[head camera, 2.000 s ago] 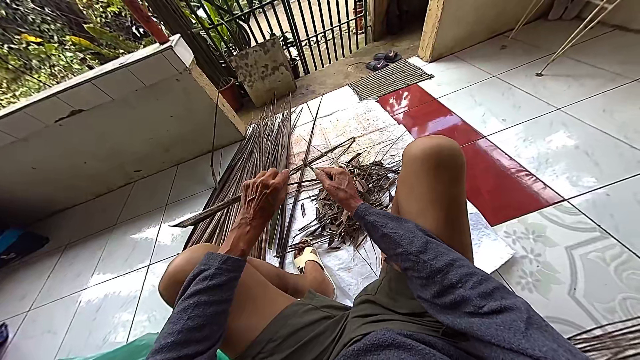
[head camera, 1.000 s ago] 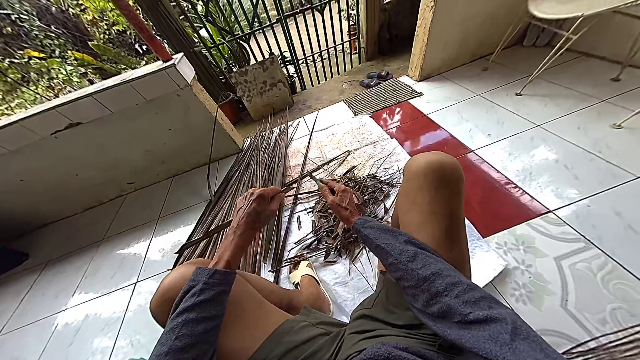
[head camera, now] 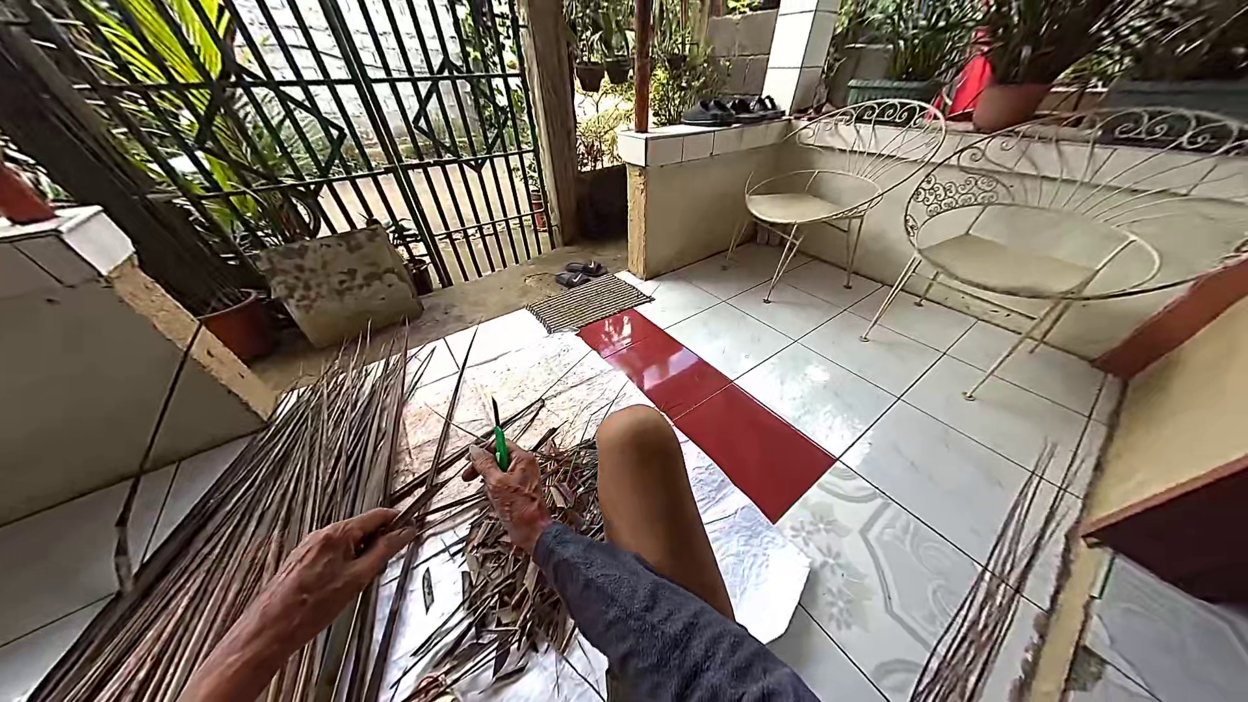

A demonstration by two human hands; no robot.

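My right hand (head camera: 512, 487) is closed around the green handle of a small knife (head camera: 500, 439), whose dark blade points up and away. My left hand (head camera: 336, 565) pinches a dried palm leaf strip (head camera: 429, 497) between thumb and fingers, left of and nearer to me than the right hand. Beneath the left hand lies a large bundle of long dried leaf strips (head camera: 283, 468). A heap of short leaf scraps (head camera: 517, 595) sits below the right hand on a white sheet (head camera: 760, 565). The far ends of the held strip are hard to tell from the others.
My bent knee (head camera: 643, 458) stands right of the scraps. Another bundle of thin strips (head camera: 994, 585) lies at the lower right. Farther off are a ribbed doormat (head camera: 585, 302), a metal gate (head camera: 390, 146), and two metal chairs (head camera: 799, 207). A low wall (head camera: 117, 351) bounds the left.
The view has swung up and to the right, bringing the chairs and the right-hand bundle into sight. My hands have moved apart, and the knife's green handle now shows.
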